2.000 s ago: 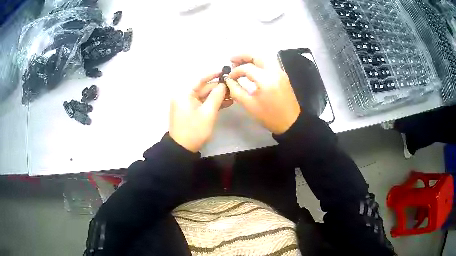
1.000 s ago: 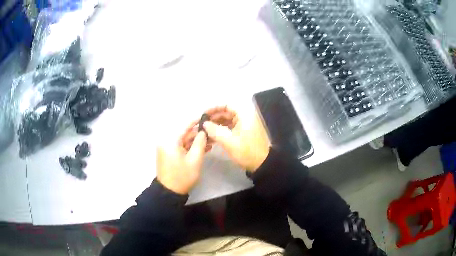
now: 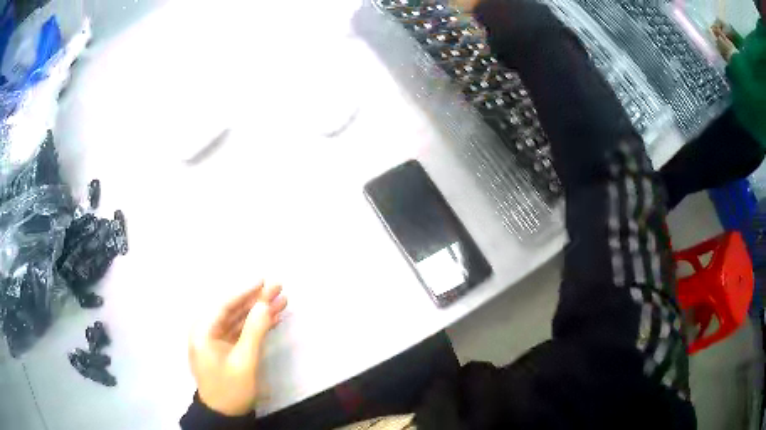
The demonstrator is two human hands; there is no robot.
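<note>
My left hand [image 3: 231, 357] is over the white table near its front edge, fingers loosely curled and apart, with nothing seen in it. My right arm reaches far over the clear blister tray [image 3: 525, 210]. Only a small part of my right hand [image 3: 464, 4] shows, cut off by the top edge of the picture, so what its fingers do is hidden. Rows of black housings [image 3: 491, 92] with pale specks sit in the tray. A pile of loose black housings [image 3: 88, 252] lies at the left, with a few apart below it [image 3: 94, 357].
A black smartphone [image 3: 427, 231] lies between my left hand and the tray. A clear plastic bag [image 3: 29, 210] with black parts is at the far left. Another person's green sleeve [image 3: 750, 80] and hand show at the upper right. A red stool [image 3: 718, 285] stands beyond the table edge.
My hands have parted from the small dark part they held together. My right arm has swung up over the tray; my left hand has opened. The view has shifted right.
</note>
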